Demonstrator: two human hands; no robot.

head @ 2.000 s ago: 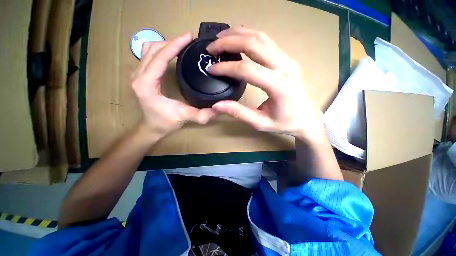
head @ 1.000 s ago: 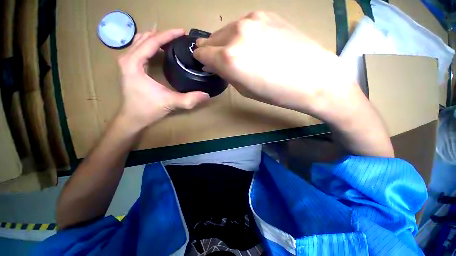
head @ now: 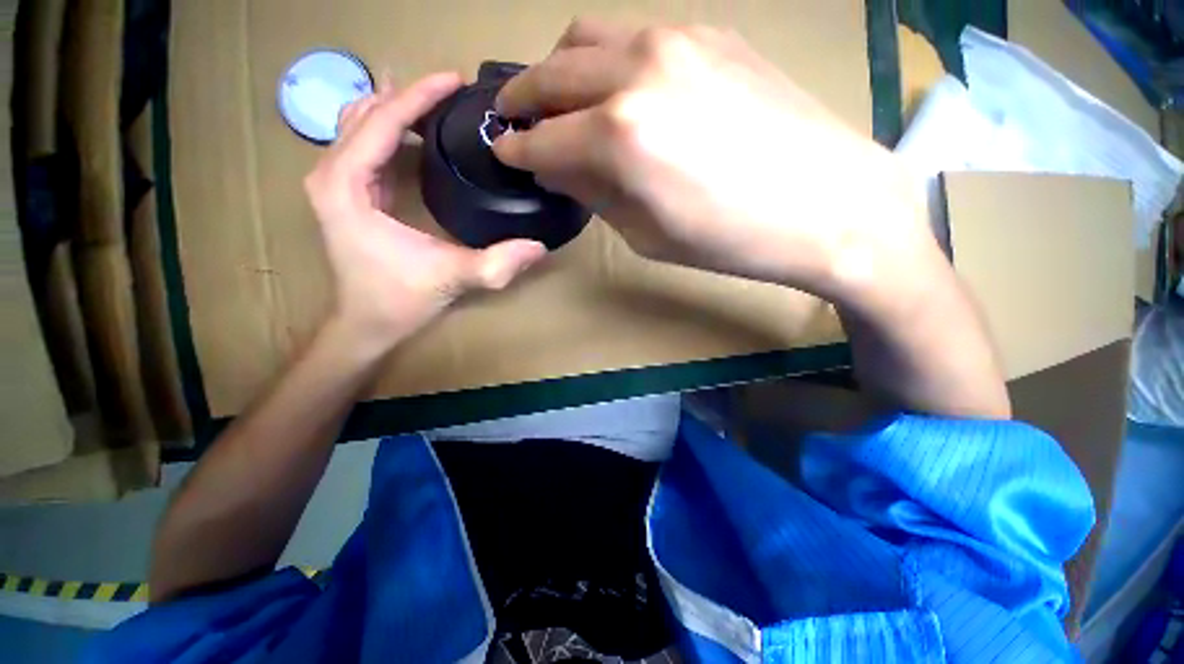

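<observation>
A round black housing (head: 500, 214) sits on the cardboard work mat (head: 649, 311), with a short black tab at its far edge. A black cap (head: 465, 145) with a light outline logo lies on its top, partly hidden by my right fingers. My left hand (head: 390, 221) is bare and curves around the housing's left and near sides, gripping it. My right hand (head: 675, 156) is bare, with fingertips on the cap near the logo. Another cap (head: 323, 95) lies underside up, white with a dark rim, beyond my left fingers.
Upright cardboard dividers (head: 98, 247) stand at the left. An open brown carton (head: 1039, 260) stands at the right, with a white packing sheet (head: 1078, 123) behind it. A dark green bench edge (head: 584, 392) runs along the near side. Yellow-black tape shows at lower left.
From both hands around the housing, my right hand has swung over its top, fingertips on the cap. A gap with a bright rim showed under the cap a second ago; now the cap sits flatter.
</observation>
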